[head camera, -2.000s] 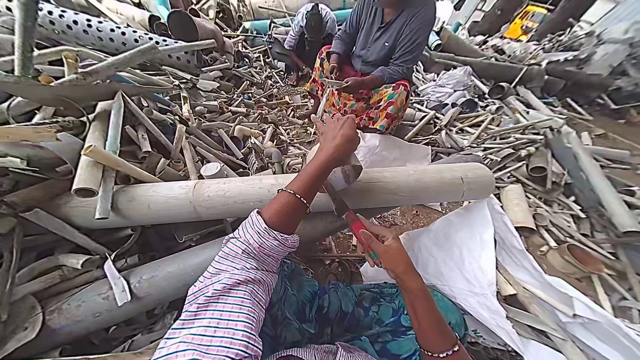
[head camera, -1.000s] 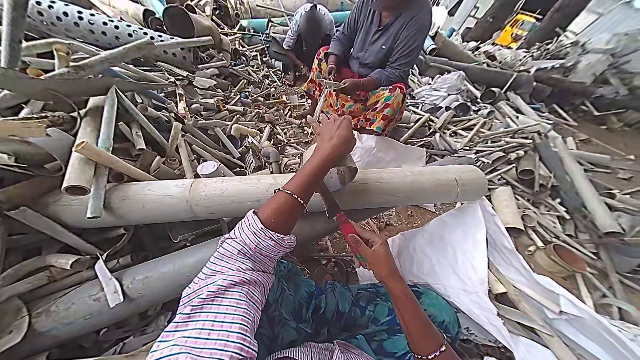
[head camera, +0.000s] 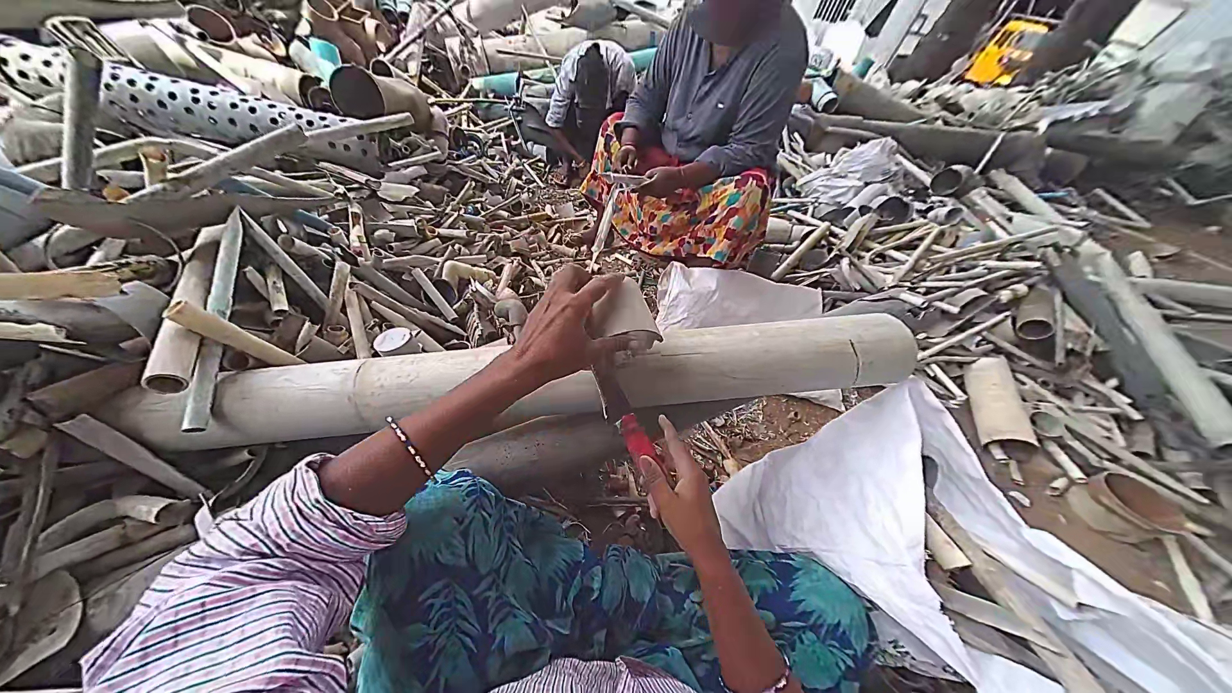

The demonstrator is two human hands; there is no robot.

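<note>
A long pale plastic pipe (head camera: 770,361) lies across in front of me. On top of it my left hand (head camera: 568,327) grips a short curved piece of pale pipe (head camera: 624,313), which stands tilted. My right hand (head camera: 679,491) is at the red handle (head camera: 637,441) of a knife-like tool, its fingers partly extended. The tool's dark blade (head camera: 608,385) rises against the near side of the long pipe, just under the curved piece. Where the tip of the blade ends cannot be told.
A second pipe (head camera: 539,452) lies under the long one. White sheeting (head camera: 837,491) spreads at the right. Scrap pipes (head camera: 423,241) are heaped all around, including a perforated white pipe (head camera: 231,106). Two people sit beyond, one in a patterned skirt (head camera: 674,217).
The fingers of my right hand have loosened and spread at the red handle. My left hand stays on the curved piece.
</note>
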